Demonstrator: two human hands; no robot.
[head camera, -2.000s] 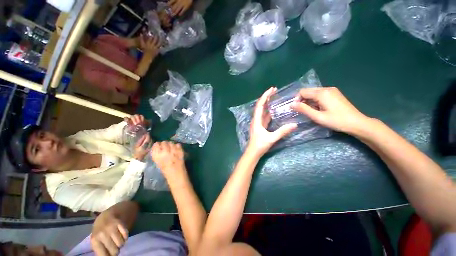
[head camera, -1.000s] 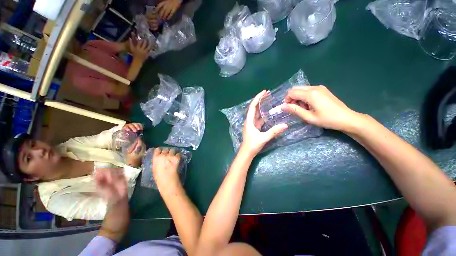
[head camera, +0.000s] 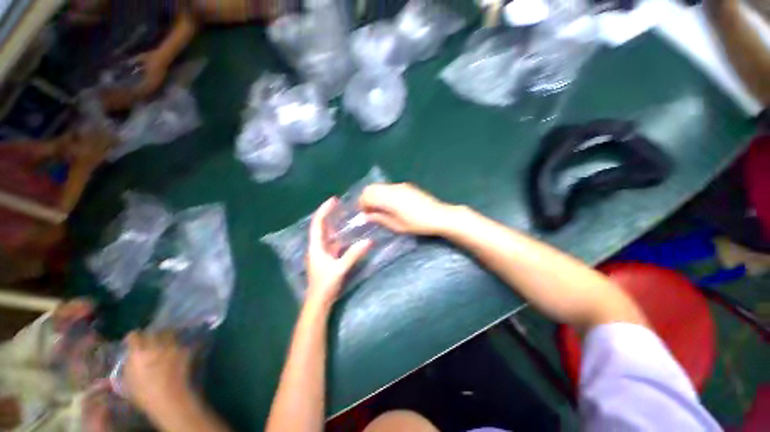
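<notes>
The frame is blurred. A clear cup (head camera: 344, 221) is held between my hands, low over a clear plastic bag (head camera: 291, 246) lying flat on the dark-green table. My left hand (head camera: 328, 257) is curved around the cup's left and near side, thumb and fingers spread. My right hand (head camera: 401, 209) is at the cup's right side with bent fingertips. A small white piece (head camera: 356, 221) shows at the right fingertips; whether it is pinched or stuck to the cup is unclear.
Bagged cups (head camera: 374, 94) stand at the back. More plastic bags (head camera: 198, 266) lie left, near another person's hand (head camera: 160, 371). A black strap band (head camera: 549, 181) lies right. White sheets (head camera: 705, 51) are far right. A red stool (head camera: 654, 325) stands beyond the table edge.
The view has swung right, so the table things appear farther left and the strap and red stool show more fully. My hands remain at the cup over the bag.
</notes>
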